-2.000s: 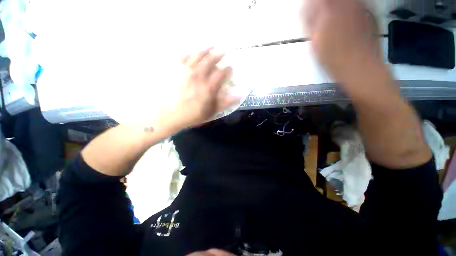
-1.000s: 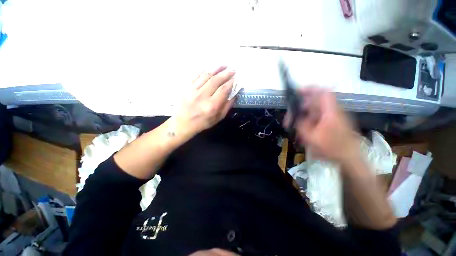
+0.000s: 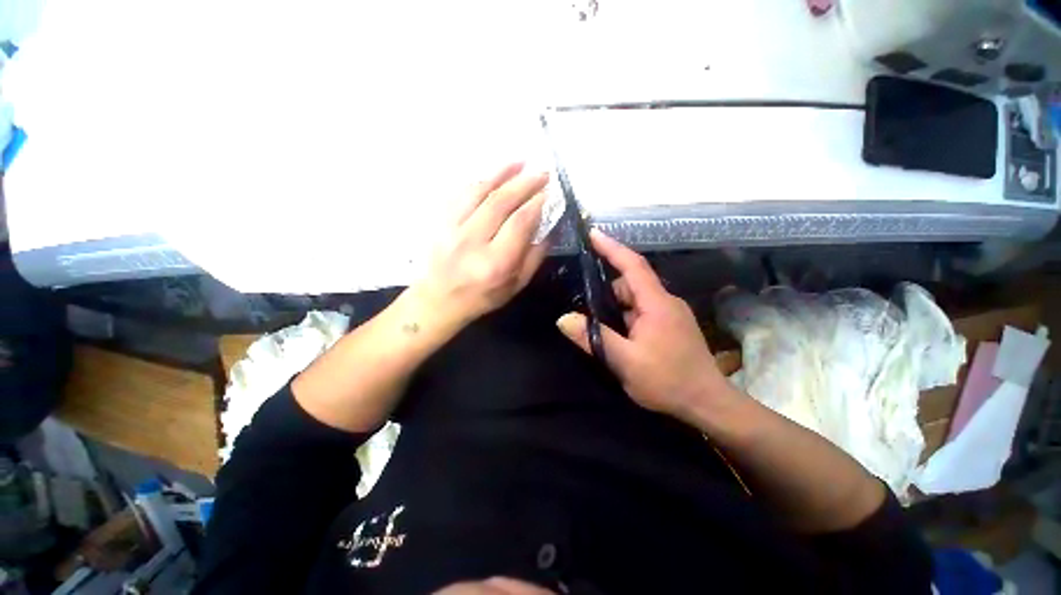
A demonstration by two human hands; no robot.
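Note:
My left hand point(image 3: 495, 238) lies on a white lace fabric piece point(image 3: 552, 214) at the table's front edge, fingers pointing away from me. Much of the fabric is washed out by glare, so its outline is unclear. My right hand point(image 3: 652, 325) holds black fabric shears point(image 3: 591, 273) by the handles. The blades point away from me, over the table edge, close beside my left fingertips and the lace. Whether the blades touch the fabric is hard to tell.
A measuring strip point(image 3: 791, 228) runs along the table's front edge. A black phone point(image 3: 931, 127) lies at the right, below the machine's pale base point(image 3: 919, 29). A cream fabric bundle point(image 3: 832, 372) hangs below right, another ruffled bundle point(image 3: 285, 374) below left. Part of a pink tool point(image 3: 820, 6) shows at the top.
My right hand, empty or too blurred to tell at first, has come down from the upper right with the shears and moved left beside my left hand. My left hand stays on the fabric.

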